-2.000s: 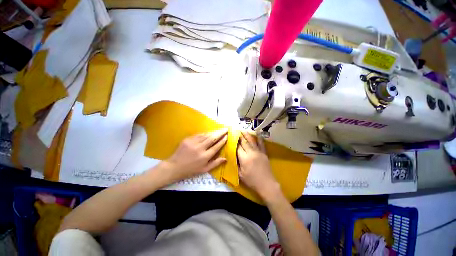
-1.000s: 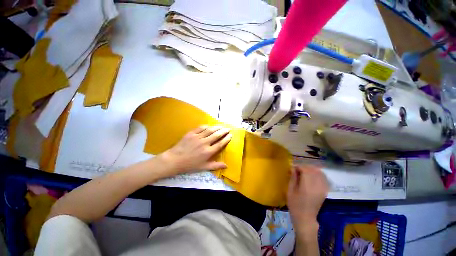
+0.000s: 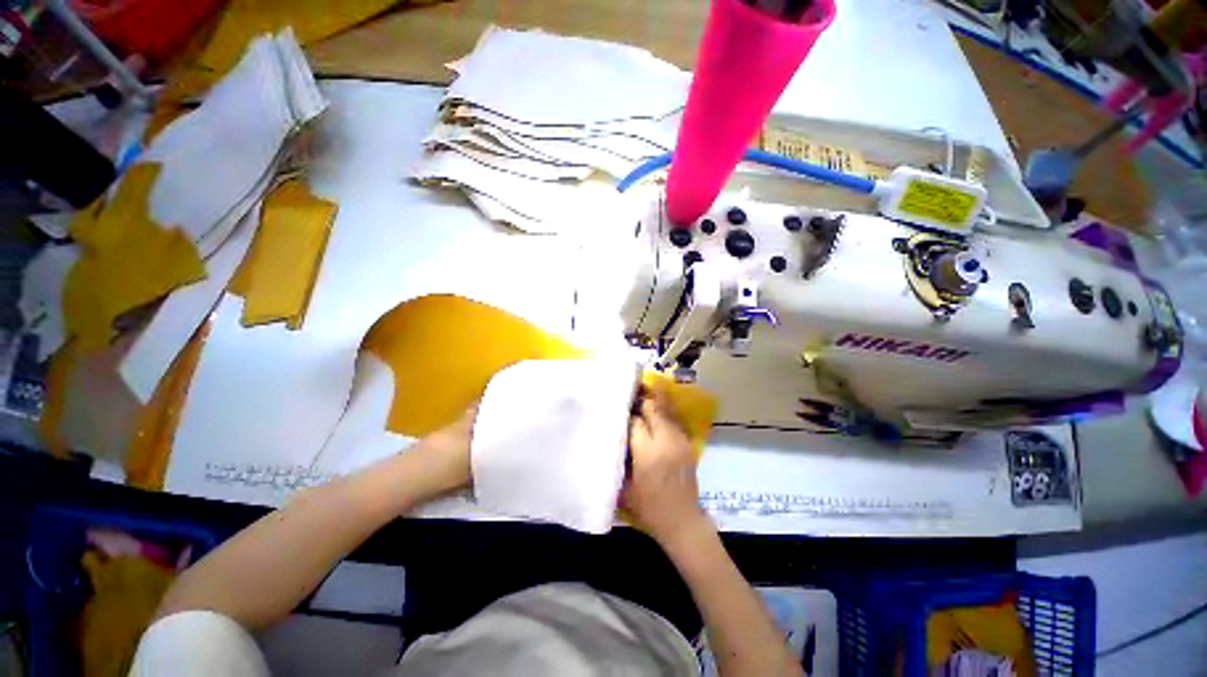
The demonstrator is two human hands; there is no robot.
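Observation:
A mustard panel (image 3: pixel 457 347) lies on the white table left of the needle area. Its right part is folded over to the left, so a white-faced side (image 3: pixel 549 443) shows on top. My left hand (image 3: pixel 463 443) is mostly hidden under this white flap; its fingers cannot be seen. My right hand (image 3: pixel 662 463) grips the fold's right edge, with some mustard fabric (image 3: pixel 688 403) showing beyond it. The fabric's upper edge is at the presser foot (image 3: pixel 651 360) of the white HIKARI sewing machine (image 3: pixel 847 331).
Stacked cream pieces (image 3: pixel 563 79) lie behind the work. White-faced pieces (image 3: pixel 232 159) and a small mustard piece (image 3: pixel 289 251) lie at left. A pink pen holder (image 3: pixel 741 99) stands on the machine head. Blue baskets (image 3: pixel 1059 615) are below the table.
The panel's right part has been turned over leftward, showing its white side and covering my left hand. My right hand has moved back left from the panel's right edge to the fold.

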